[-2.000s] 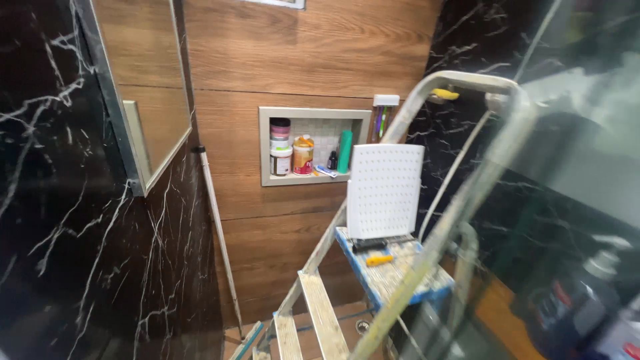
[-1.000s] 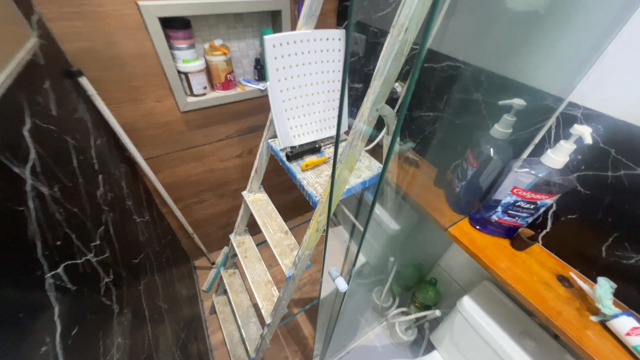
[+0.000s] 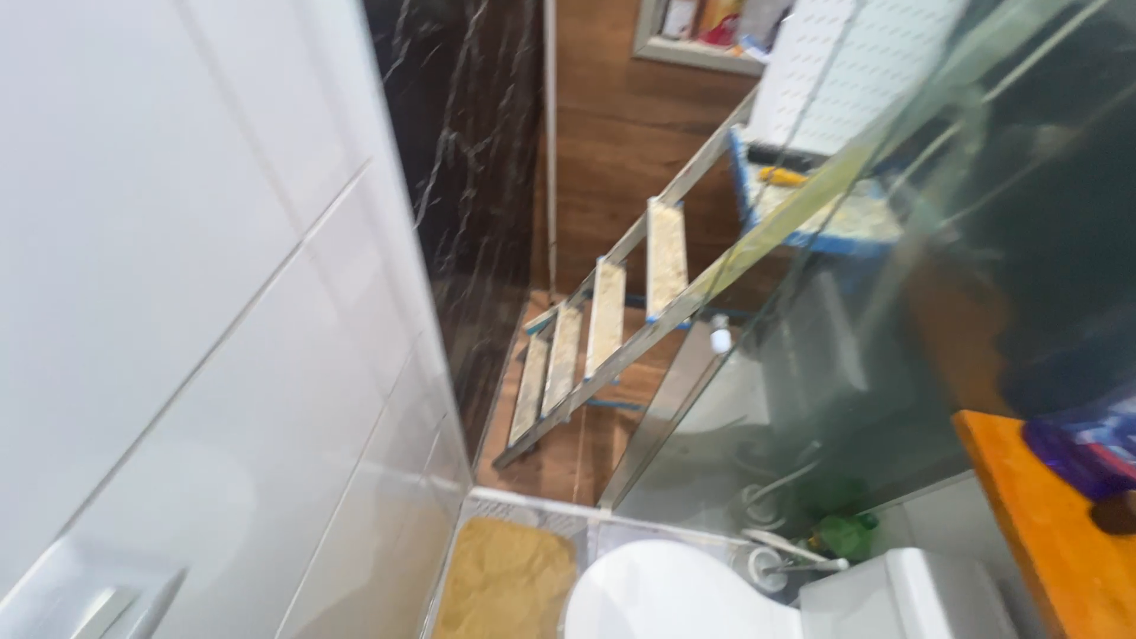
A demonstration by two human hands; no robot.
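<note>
Neither of my hands shows in the head view. A paint-spattered stepladder (image 3: pixel 607 306) stands in the shower area. On its blue-edged top platform (image 3: pixel 821 238) lies a yellow-handled tool (image 3: pixel 781 177) beside a dark object (image 3: pixel 774 158). A white perforated panel (image 3: pixel 852 75) stands upright on the platform, its top cut off by the frame. A glass partition covers part of the ladder and the platform. The picture is blurred.
A white toilet (image 3: pixel 679 590) stands at the bottom, with a toilet brush (image 3: pixel 765 568) and a green bottle (image 3: pixel 843 535) behind it. A yellow mat (image 3: pixel 504 577) lies left of it. An orange wooden shelf (image 3: pixel 1052 524) juts in at right. White tiled wall (image 3: pixel 222 266) fills the left.
The view has swung down and to the left, bringing the toilet bowl, the mat and the white tiled wall into sight. The ladder and the things on it show no plain change.
</note>
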